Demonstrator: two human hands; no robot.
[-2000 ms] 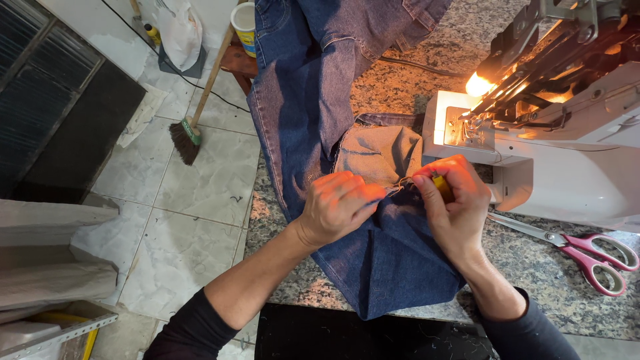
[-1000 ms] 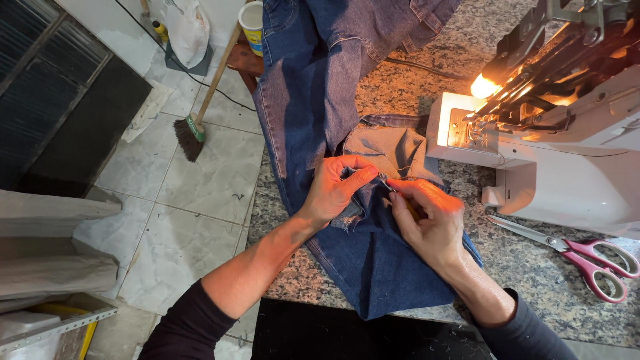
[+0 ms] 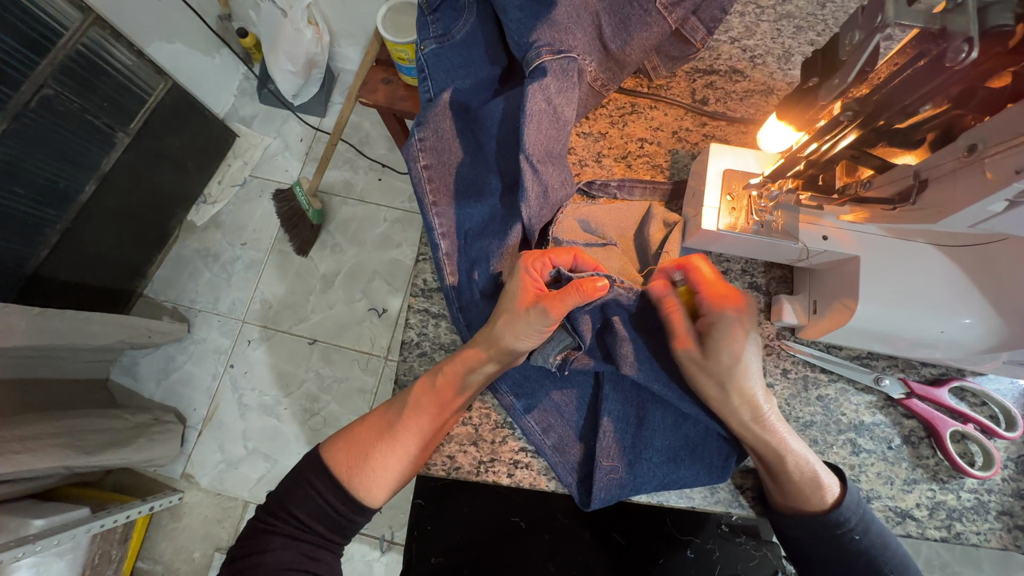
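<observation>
Blue denim jeans point(image 3: 480, 160) lie over the granite worktop, with the paler inner side of the cloth point(image 3: 608, 232) turned up near the sewing machine. My left hand point(image 3: 536, 308) pinches a folded, frayed edge of the denim between thumb and fingers. Just right of it, my right hand point(image 3: 708, 320) is blurred and curled round a small yellow tool whose kind I cannot tell. A loose thread point(image 3: 648, 272) shows between the two hands. Loose thread ends lie on the lower part of the denim.
A white sewing machine point(image 3: 904, 272) with its lamp lit stands at the right. Pink-handled scissors point(image 3: 904, 388) lie below it on the granite worktop point(image 3: 848, 448). A broom point(image 3: 308, 204), a tub point(image 3: 400, 40) on a wooden stool and a white bag point(image 3: 292, 48) are at the upper left.
My right hand has moved away from my left hand, to the right. The yellow tool, hidden a second ago, shows in it again. My left hand still grips the denim.
</observation>
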